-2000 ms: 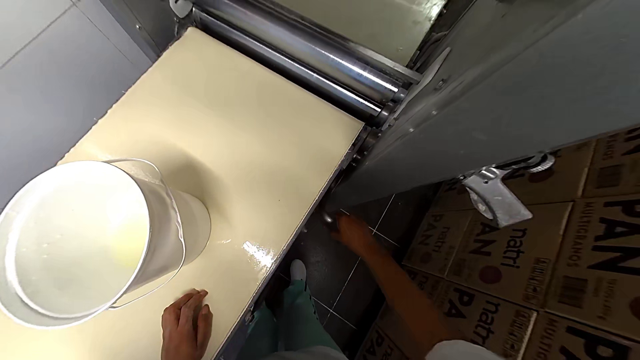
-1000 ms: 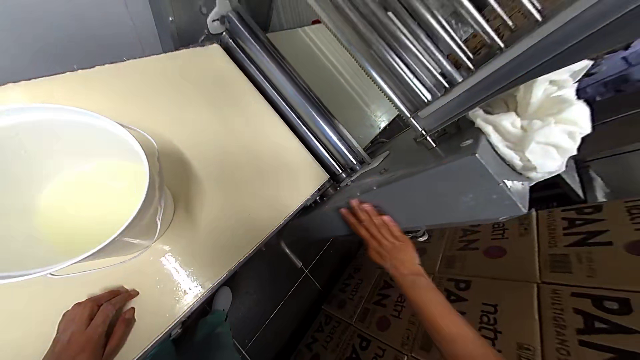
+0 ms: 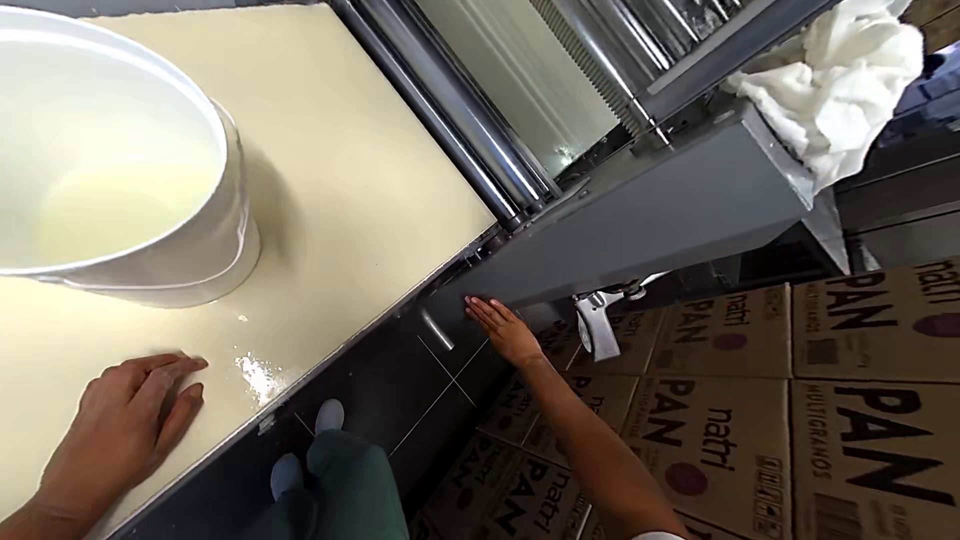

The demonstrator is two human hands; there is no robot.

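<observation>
My left hand (image 3: 124,424) rests on the cream-coloured conveyor belt (image 3: 352,187), fingers slightly bent and nothing in them. Beyond it on the belt stands a white plastic bucket (image 3: 202,255), its wire handle lowered against the side and pale yellowish contents at the bottom. With fingers extended, my right hand (image 3: 504,330) is against the lower part of the machine's grey metal side panel (image 3: 637,217), holding nothing. A short metal rod (image 3: 436,330) sticks out just left of that hand. Steel rollers (image 3: 457,112) cross the far end of the belt.
Stacked printed cardboard boxes (image 3: 712,435) fill the lower right. A caster wheel (image 3: 596,322) shows below the panel. White crumpled cloth (image 3: 840,90) lies on the panel's far end, near a rack of metal bars (image 3: 637,30). My feet are on dark floor tiles (image 3: 405,390).
My right hand, by the metal rod two seconds ago, has moved onto the grey panel and is now lower on it. My left hand stays on the belt. The view has swung right.
</observation>
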